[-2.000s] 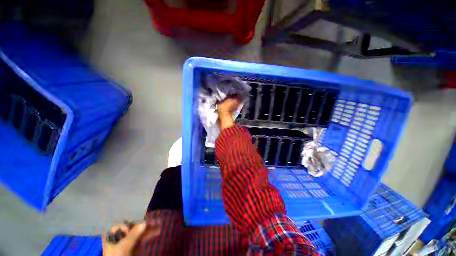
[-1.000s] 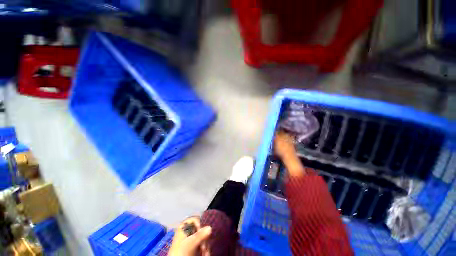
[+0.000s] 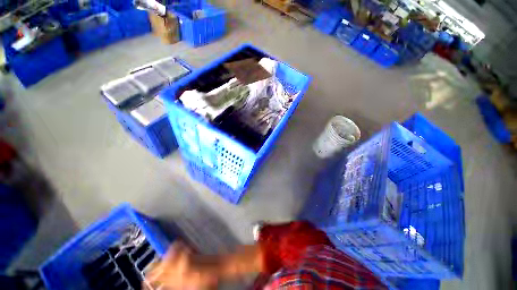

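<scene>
One blurred hand of mine, by the sleeve my right hand, reaches left across the bottom of the view, over or beside the right side of a blue crate. The blur hides its fingers and anything in them. I cannot make out my left hand separately. Black housings with pale edges stand in rows inside that crate, which the lower edge of the picture cuts off. Some crumpled whitish paper shows at the crate's far side.
Ahead, a blue crate holds crumpled paper and a brown piece. A smaller crate with grey, panel-like tops stands left of it. A white bucket stands right of centre. Slotted crates stand at the right. More crates line the back.
The view has swung away from the large crate where my right hand was on the crumpled wrapping. My left hand, seen earlier closed around small dark pieces, no longer shows separately.
</scene>
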